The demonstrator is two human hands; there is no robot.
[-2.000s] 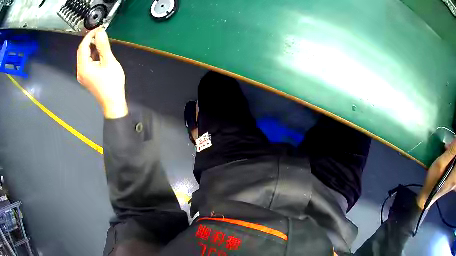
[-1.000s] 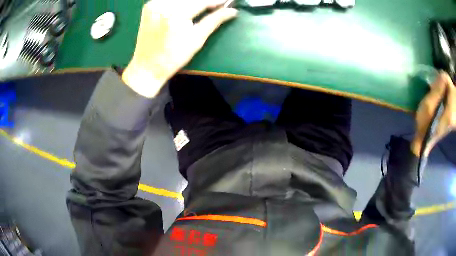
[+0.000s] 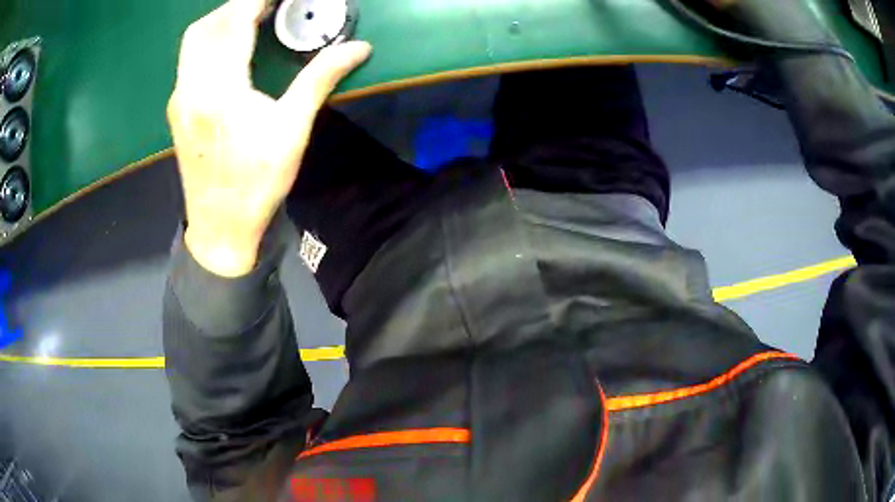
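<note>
A round disc (image 3: 310,20) with a pale face, a small dark centre and a dark rim is at the upper left, over the green mat. My left hand (image 3: 236,132) is around it, with the thumb at its lower edge and the fingers at its left, pinching it. Some fingertips are cut off by the top edge. My right hand (image 3: 724,4) is almost wholly cut off at the top right; only a dark sliver shows, and what it holds is hidden. A black cord (image 3: 751,39) curves beside its wrist and sleeve.
A metal plate with several black wheels (image 3: 18,137) lies at the far left of the green mat (image 3: 442,27). The mat's brown edge (image 3: 471,71) bows across the upper view. A partly cut-off object (image 3: 868,16) is at the top right. Blue things and yellow lines show on the floor.
The view has shifted. My left hand has left the dark-and-silver part at the top and is now at the disc, which sits farther from the wheels. My right hand has moved up, mostly out of view.
</note>
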